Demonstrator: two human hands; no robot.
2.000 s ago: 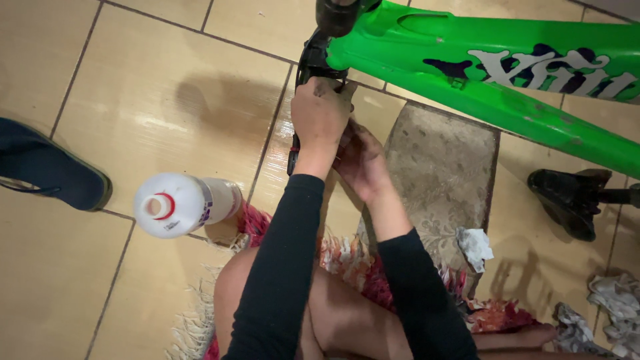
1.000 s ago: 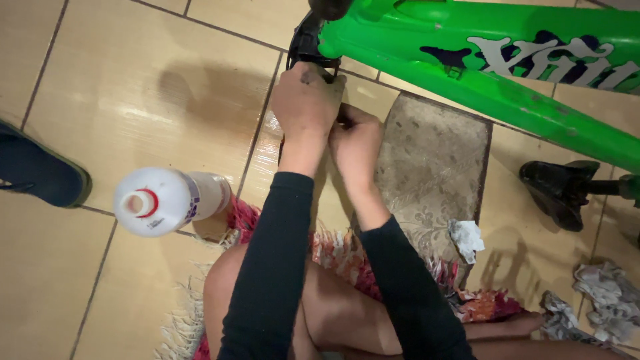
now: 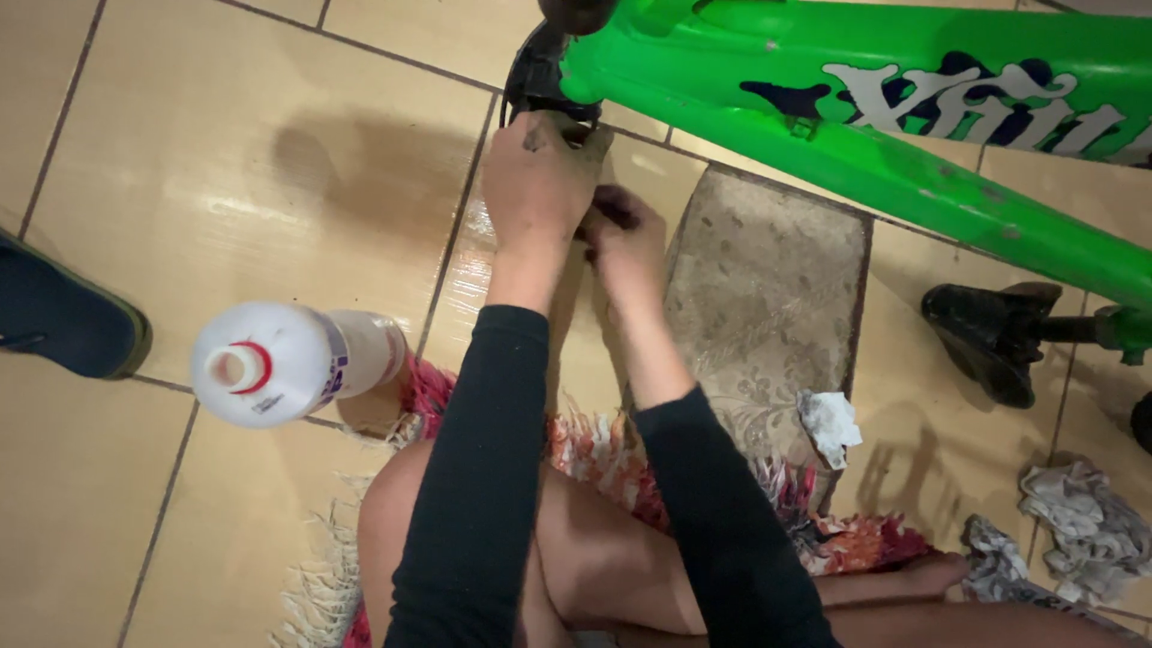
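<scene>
A bright green bicycle frame (image 3: 864, 171) reaches in from the upper right, with a black part (image 3: 540, 76) at its end, its exact kind unclear. My left hand (image 3: 543, 175) is at the lower edge of that black part, back of the hand up, with dark smudges on it; its fingertips are curled and partly hidden. Just below and to the right is my right hand (image 3: 625, 238), its fingers bent and blackened, close to the left hand. Whether either hand grips something cannot be seen.
An uncapped white plastic bottle (image 3: 261, 364) stands at the left, beyond it a dark flip-flop (image 3: 67, 310). A stained mat piece (image 3: 765, 297) bears crumpled white paper (image 3: 830, 427). A bicycle saddle (image 3: 985, 342), crumpled rags (image 3: 1084, 522) and a fringed rug (image 3: 612, 459) lie around.
Both hands stay by the black part. The right hand has shifted its hold and pose slightly beneath the left one. The view has moved a little.
</scene>
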